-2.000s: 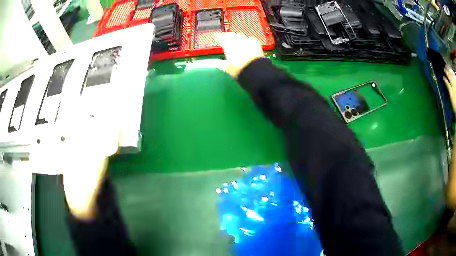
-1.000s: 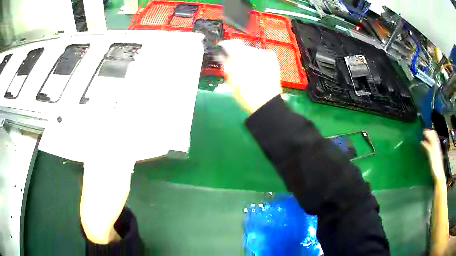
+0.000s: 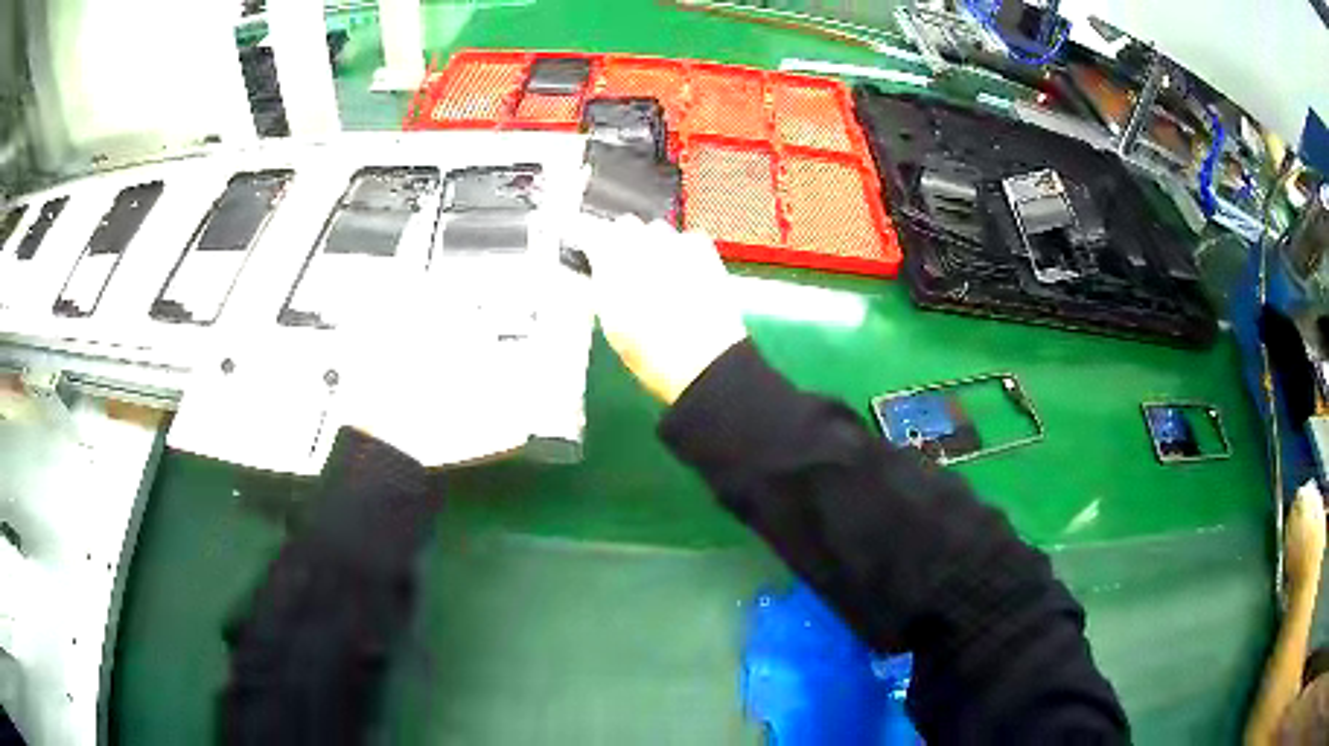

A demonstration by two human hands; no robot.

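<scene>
The white fixture plate (image 3: 496,394) spans the left, with a row of slots holding dark phone-shaped parts. A dark part (image 3: 488,219) lies at its right end, beside another filled slot. My right hand (image 3: 663,299) is at the plate's right edge, below a stack of dark parts (image 3: 630,161) in the red tray. It is washed out, and whether it holds anything is unclear. My left hand is over the plate, lost in the glare beyond its dark sleeve; its fingers cannot be made out.
The red tray (image 3: 784,262) and black tray (image 3: 1079,324) are at the back. Two phone frames (image 3: 955,455) (image 3: 1188,433) lie on the green mat. Crumpled blue film (image 3: 816,678) is at the front. Another person's arm (image 3: 1302,583) is at the right edge.
The dark part at the plate's right end now shows. My right hand has moved left and down from the red tray. My left hand has moved up over the plate. A second phone frame shows at right.
</scene>
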